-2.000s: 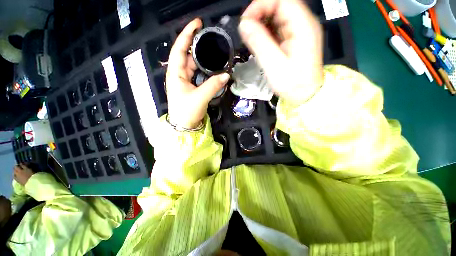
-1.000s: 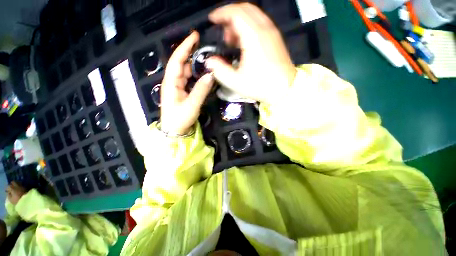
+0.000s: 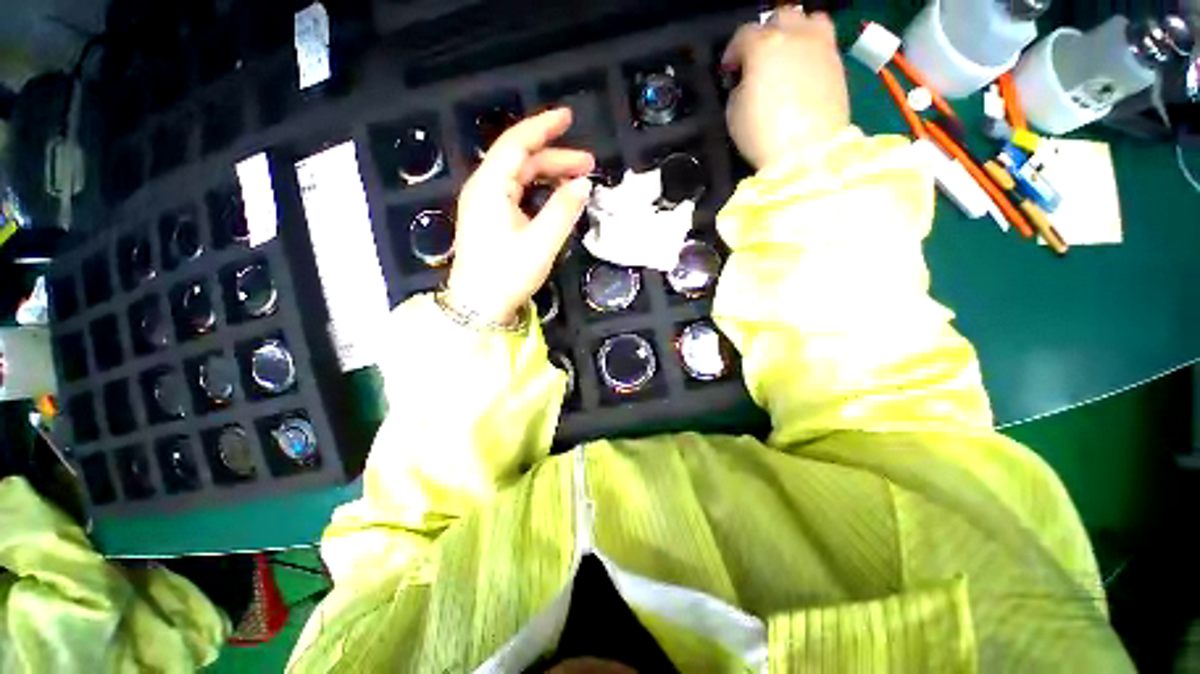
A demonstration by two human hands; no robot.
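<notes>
My left hand (image 3: pixel 516 217) is over the near foam tray (image 3: pixel 520 82), thumb and fingers apart, with nothing visible in it. My right hand (image 3: pixel 790 92) is at the tray's far right, fingertips bent down and partly hidden; I cannot tell whether it holds anything. A crumpled white cloth (image 3: pixel 636 224) lies on the tray between my hands. A round watch head (image 3: pixel 658 96) with a bluish centre sits in a far pocket. Other watch heads sit in the near pockets, one with a dark face (image 3: pixel 626 362) and one with a bright face (image 3: pixel 703 350).
Another foam tray (image 3: pixel 309 382) with watch heads is at left, beside a long paper strip (image 3: pixel 342 250). At right are orange sticks (image 3: pixel 967 161), a pale card (image 3: pixel 1086 191) and white bottles (image 3: pixel 958 46). Another person's yellow sleeve (image 3: pixel 79 579) shows at lower left.
The watch head earlier held between my hands is no longer in my left hand. My right hand has moved away to the far right of the tray, uncovering the cloth. The view has shifted.
</notes>
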